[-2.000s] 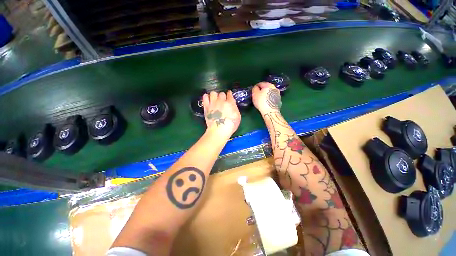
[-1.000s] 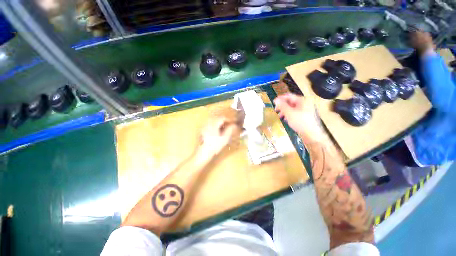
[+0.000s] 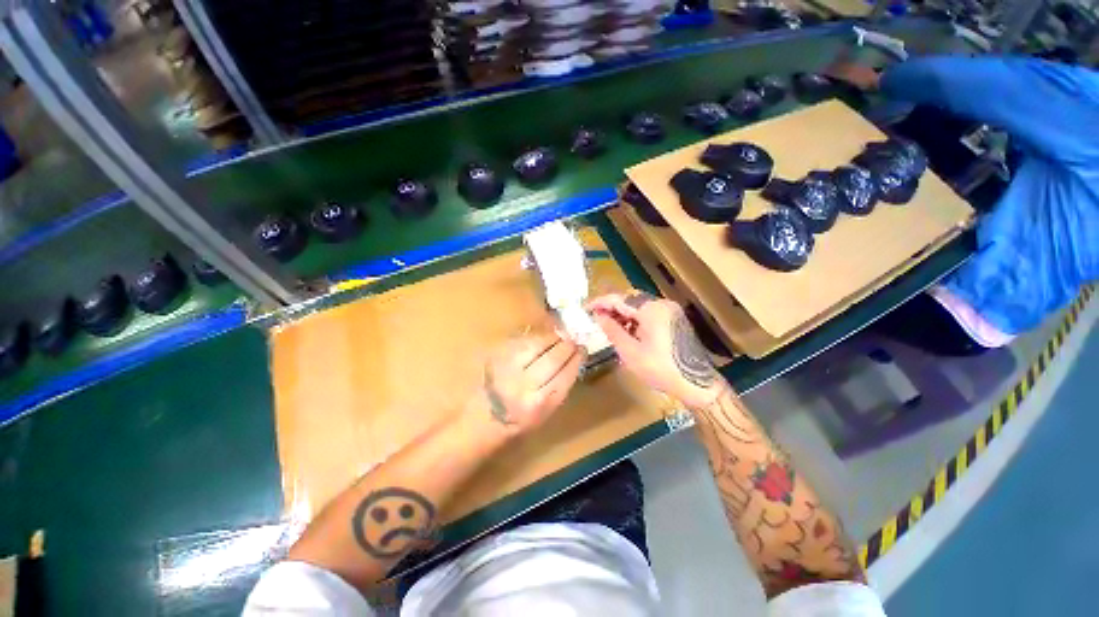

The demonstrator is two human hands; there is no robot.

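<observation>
A white film roll with a loose strip (image 3: 560,268) lies at the right part of the taped cardboard mat (image 3: 362,386). My left hand (image 3: 533,376) is at the strip's lower end from the left, fingers bent and fingertips pinched on its edge. My right hand (image 3: 651,344) pinches the same end from the right, its fingertips close to the left ones. Any clear film between the fingers is too thin to make out. The hands partly hide the strip's lower end.
Round black parts (image 3: 480,183) stand in a row on the green conveyor (image 3: 398,151) beyond blue edge tape. Stacked cardboard sheets (image 3: 832,295) at right hold several black parts (image 3: 774,238), some shiny. A person in blue (image 3: 1036,181) reaches to the belt at far right.
Both hands have left the black parts on the belt and come back to the white strip, where they now meet. The view has shifted, and the blue-sleeved person now reaches towards the belt.
</observation>
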